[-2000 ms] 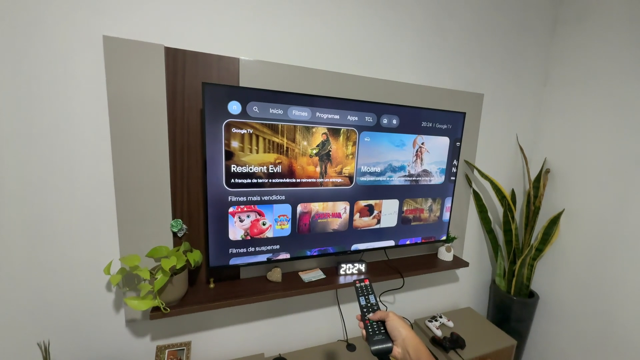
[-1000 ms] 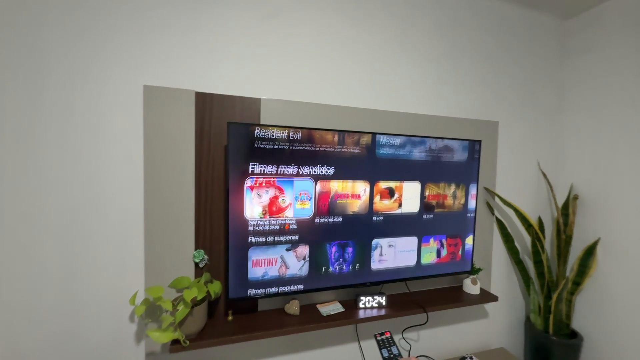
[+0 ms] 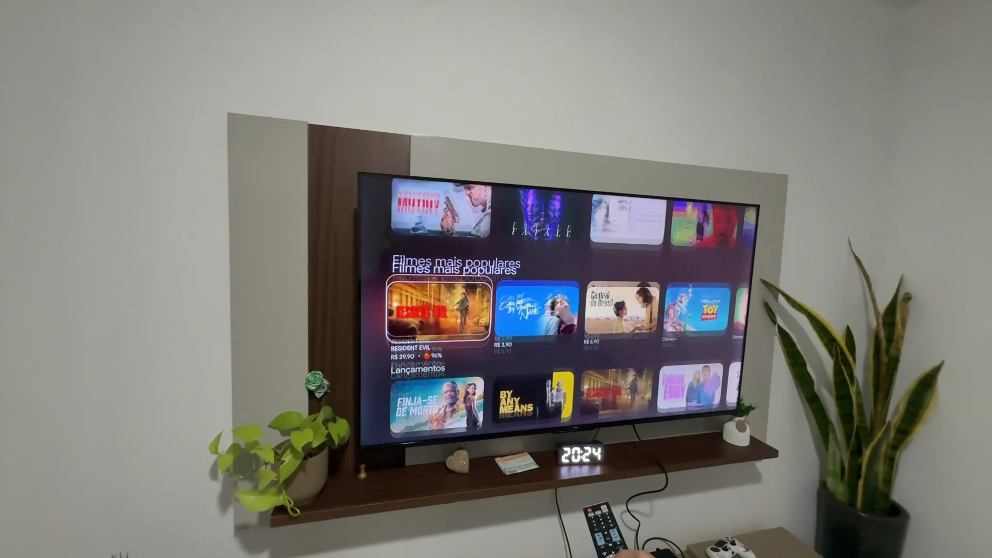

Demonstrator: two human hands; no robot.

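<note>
A black TV remote control with several buttons stands at the bottom edge of the view, its top end towards the television. Only a small part of my right hand shows, closed around the remote's lower end; the rest is cut off by the frame. My left hand is out of sight. On the wall panel, the large flat television displays rows of film tiles, with a white outline around the leftmost tile of the middle row.
Below the television a dark wooden shelf holds a potted pothos, a heart-shaped ornament, a digital clock and a small white planter. A cabinet bears a game controller. A snake plant stands right. Cables hang down.
The television's display has scrolled down through rows of films, from a top banner to lower rows. The view has tilted up, and less of my right hand shows than two seconds ago.
</note>
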